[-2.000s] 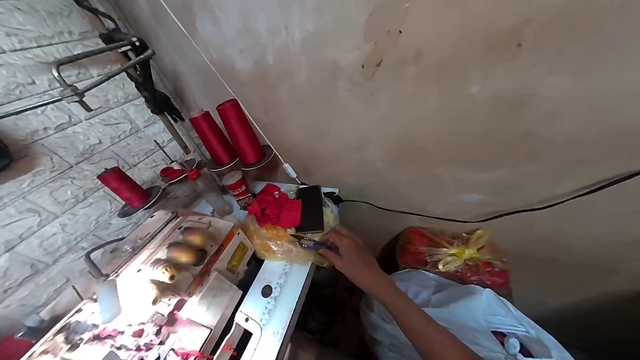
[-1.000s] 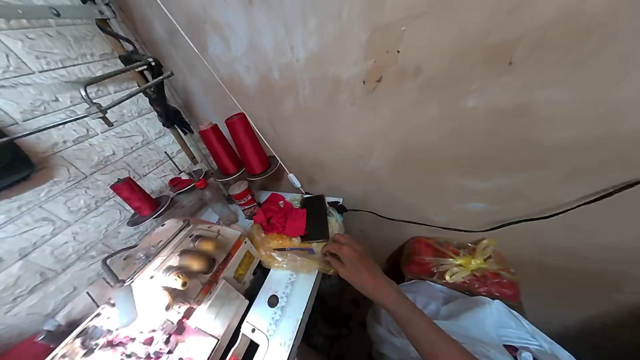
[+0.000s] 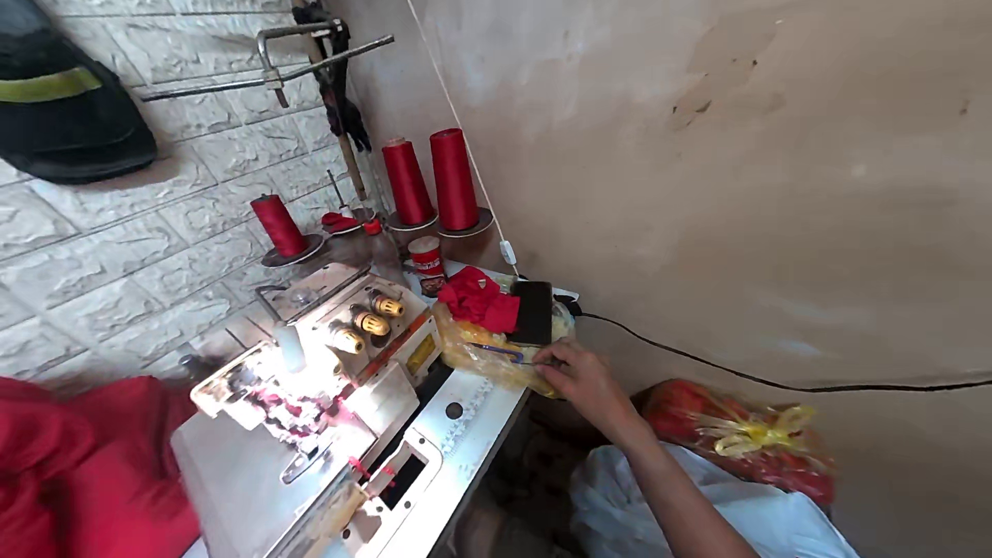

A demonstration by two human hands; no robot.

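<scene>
My right hand [image 3: 577, 380] reaches in from the lower right to the right end of the sewing table. Its bent fingertips are at a blue-handled tool [image 3: 500, 353], perhaps thread snips, lying over a yellowish plastic bag [image 3: 465, 353]; whether they grip it is not clear. Just above lie a black phone [image 3: 532, 313] and a crumpled red cloth [image 3: 479, 298]. Left of these stands an overlock sewing machine [image 3: 364, 325] with its lamp lit and pink lint around the needle area. My left hand is out of the frame.
Red thread cones [image 3: 455, 182] stand behind the machine, near a red can [image 3: 426, 256] and a clear bottle [image 3: 382, 248]. Red fabric [image 3: 101, 465] lies at left. A white bag [image 3: 721, 496] and a red bundle tied in plastic [image 3: 744, 434] sit at lower right. A black cable [image 3: 697, 366] runs along the wall.
The view has shifted, so red fabric and a dark hanging object show more at left. My right hand stays by the plastic bag, its fingers now at the blue-handled tool.
</scene>
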